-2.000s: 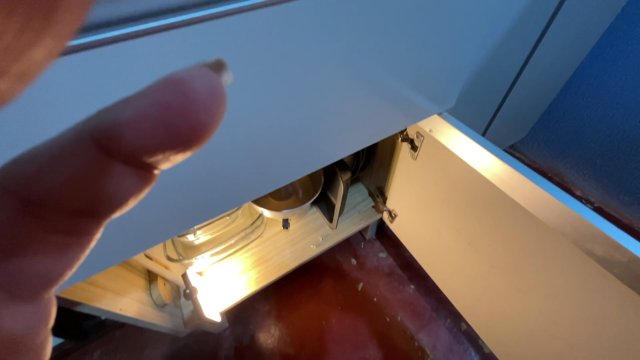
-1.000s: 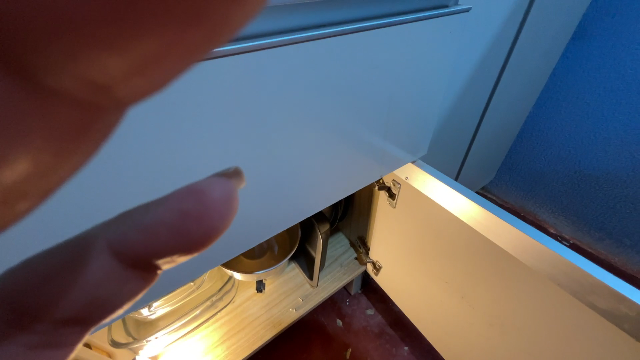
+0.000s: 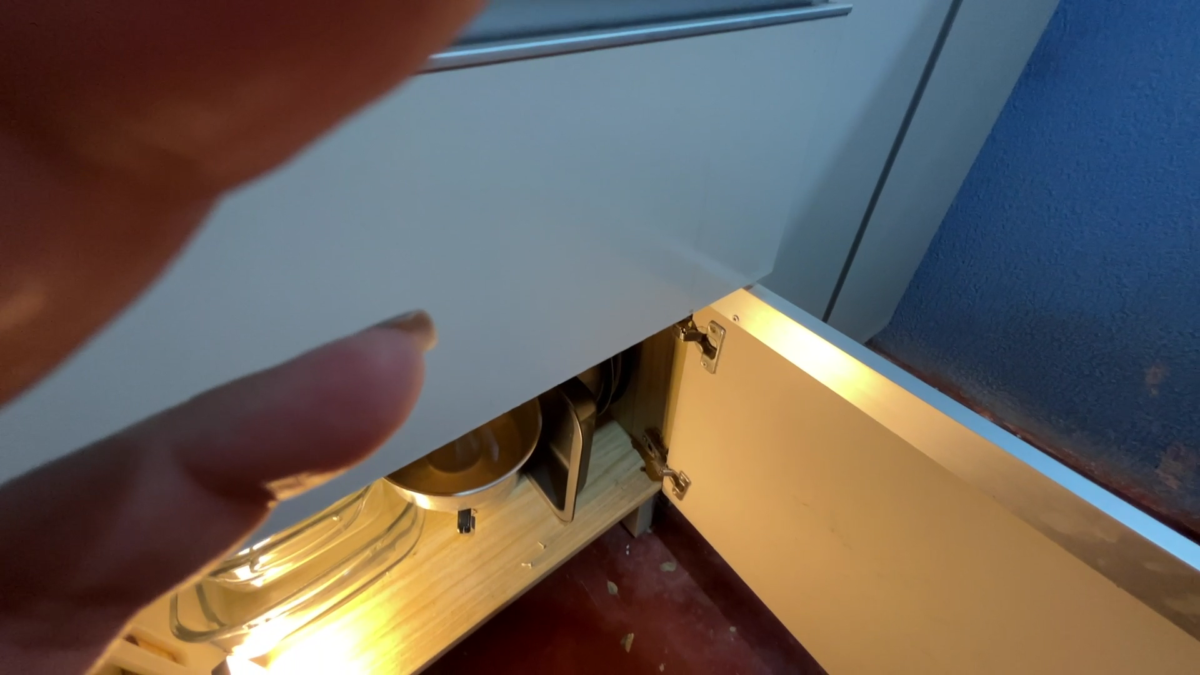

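Note:
My left hand (image 3: 309,431) is blurred and very close to the camera at the left, its thumb apart from the part of the hand above it. Nothing shows between them; the rest of the hand is cut off. Behind it is a pale cabinet front (image 3: 581,206). Below that front, a wooden shelf (image 3: 497,562) bears clear glass dishes (image 3: 309,562), a round metal pan (image 3: 469,459) and an upright rectangular tray or pan (image 3: 567,450). My right hand is out of view.
A cabinet door (image 3: 844,497) stands open at the right on two metal hinges (image 3: 712,347). A metal edge strip (image 3: 647,36) crosses the top. A blue textured wall (image 3: 1059,216) is at the right, and a dark red floor (image 3: 600,609) with light flecks lies below. Bright light falls on the shelf.
The upper part of my left hand covers more of the upper left than two seconds ago. The cabinet door remains open. The view has shifted.

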